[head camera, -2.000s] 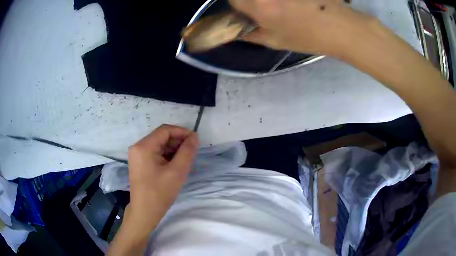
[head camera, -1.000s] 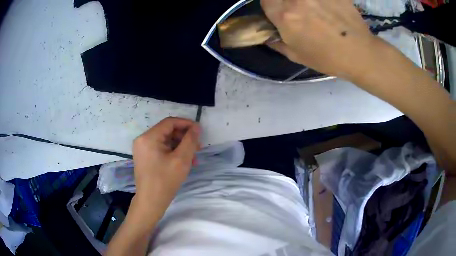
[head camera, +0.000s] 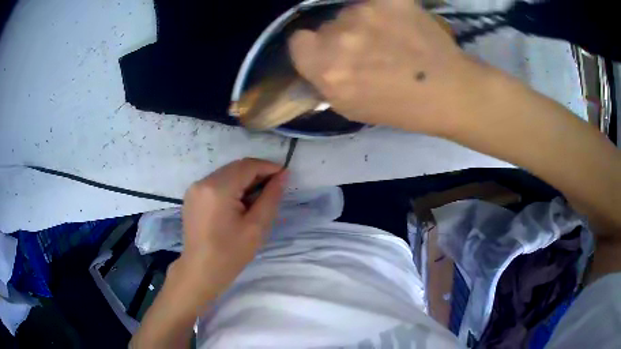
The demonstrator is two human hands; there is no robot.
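A black fabric panel [head camera: 184, 61] with a stepped left edge lies on the white padded table. An electric iron [head camera: 313, 129] with a light wooden handle rests over the panel's lower right corner; it is slightly blurred. My right hand [head camera: 381, 65] is closed around the iron's handle. My left hand [head camera: 228, 204] pinches a narrow dark strip [head camera: 291, 151] just in front of the iron. The strip's upper end goes under the iron and is hidden. Its other part trails from my left hand across the table to the left.
The speckled white table [head camera: 68, 129] ends just in front of my lap. Clear plastic [head camera: 320, 204] lies at that edge. Below right is a box [head camera: 439, 272] with white lining and dark brown cloth. A shiny metal frame [head camera: 592, 88] stands at the right. The iron's dark cord [head camera: 483, 24] runs right.
The iron and my right hand have moved left and nearer to me, onto the panel's corner and the strip. My left hand has moved slightly right with the strip.
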